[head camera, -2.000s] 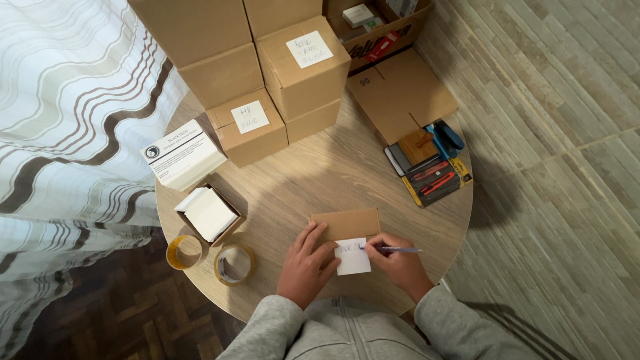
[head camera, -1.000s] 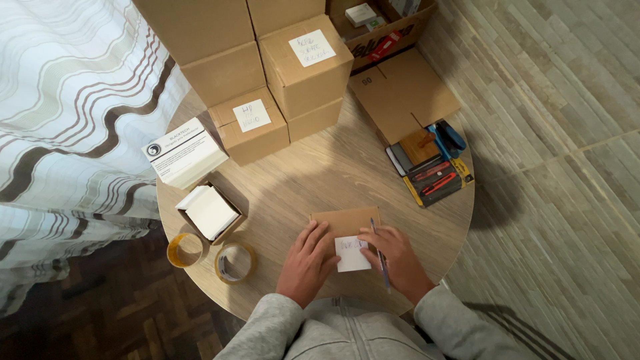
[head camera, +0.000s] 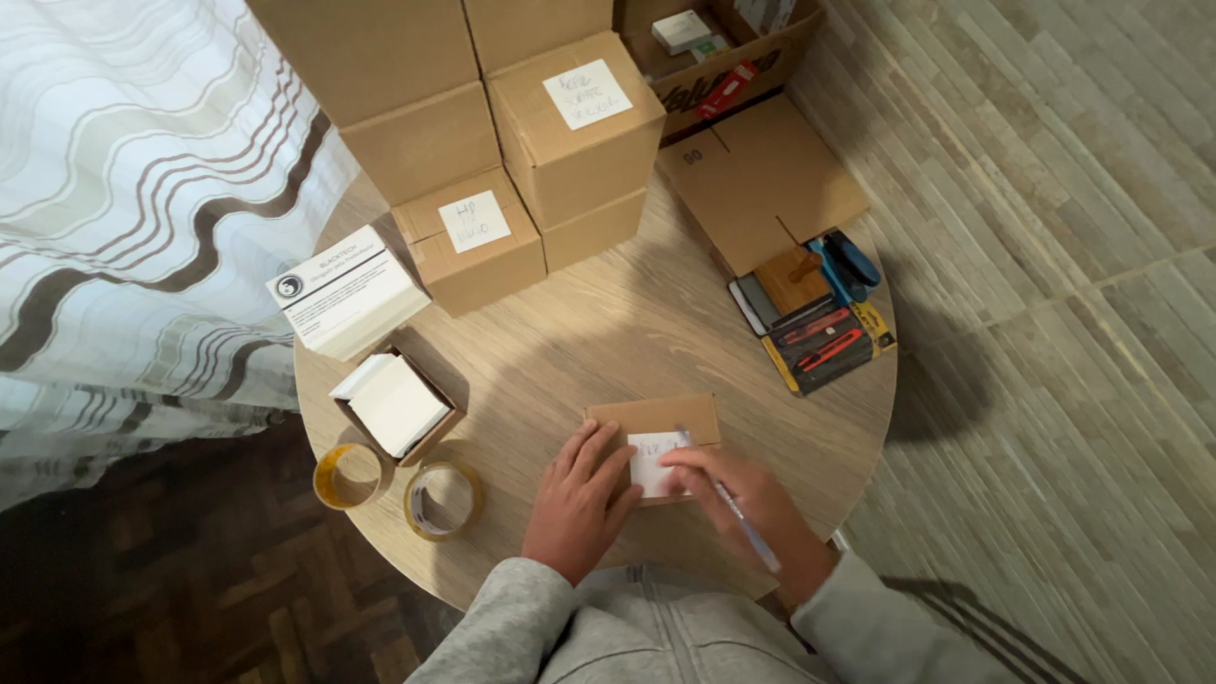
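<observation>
A small cardboard box (head camera: 655, 415) lies near the table's front edge with a white paper slip (head camera: 655, 475) on its top. Handwriting shows along the upper part of the slip. My left hand (head camera: 581, 499) rests on the left side of the box, fingertips at the slip's left edge. My right hand (head camera: 746, 499) holds a pen (head camera: 748, 528) that slants down to the right, its fingers over the slip's right part; the hand is slightly blurred. Whether the pen tip touches the paper cannot be told.
Cardboard boxes (head camera: 589, 180) stand stacked at the back. Left are printed cards (head camera: 356, 299), a box of white slips (head camera: 394, 404) and two tape rolls (head camera: 444, 501). Right are flattened cardboard (head camera: 769, 176), a wooden-handled stamp (head camera: 803, 266), a blue tool (head camera: 845, 269) and packaged red cutters (head camera: 828, 347).
The pen was on the slip two seconds ago, then stood nearly upright beside it; now it slants across my right hand. My left hand has stayed on the box.
</observation>
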